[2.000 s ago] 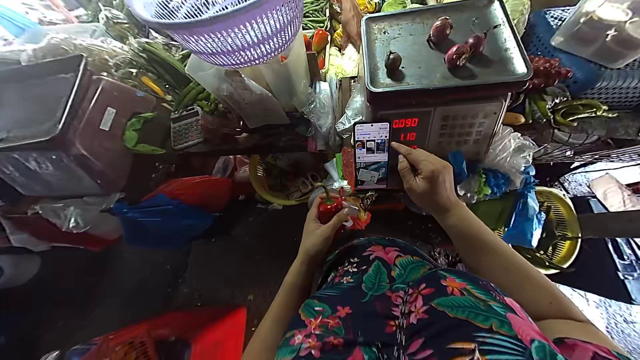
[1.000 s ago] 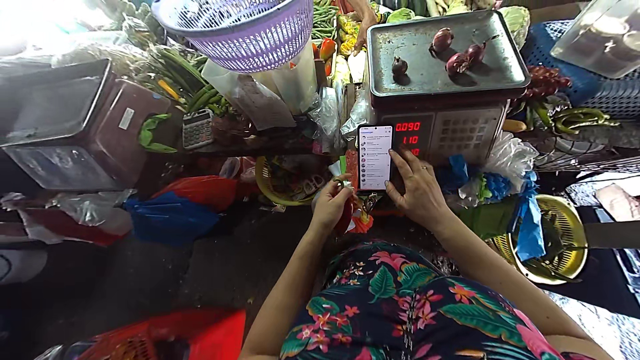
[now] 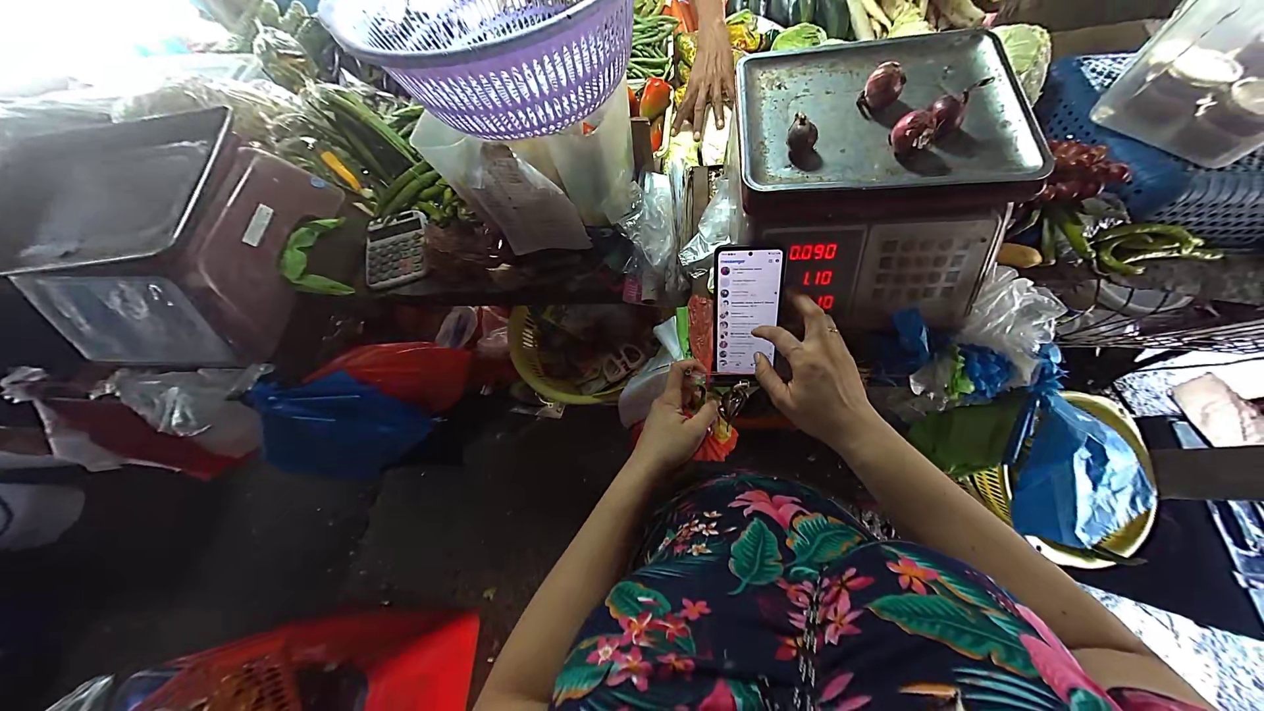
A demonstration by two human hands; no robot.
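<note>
A smartphone point(image 3: 748, 314) with a lit list on its screen stands upright against the front of a digital scale point(image 3: 913, 259). My right hand point(image 3: 818, 370) is at the phone's right edge, fingers spread, thumb by the lower screen, holding nothing. Below and left of the phone, my left hand point(image 3: 679, 420) has its fingertips closed on a small item, too small to name, near a red-orange thing point(image 3: 719, 440). On the scale's metal tray point(image 3: 755, 118) lie several red onions point(image 3: 913, 130). Another person's hand point(image 3: 709, 81) reaches among the vegetables left of the tray.
A purple plastic basket point(image 3: 513, 74) stands at the upper middle, a calculator point(image 3: 396, 249) below left of it. Left is a scale with a tray point(image 3: 212, 188). Blue bags point(image 3: 341, 425) hang lower left. A yellow basket point(image 3: 1136, 434) with a blue bag stands at the right.
The phone's screen has changed from the earliest frame. My right hand has opened out from a pointing finger. In my left hand the red pepper seen earliest no longer shows. Another person's hand has reached in.
</note>
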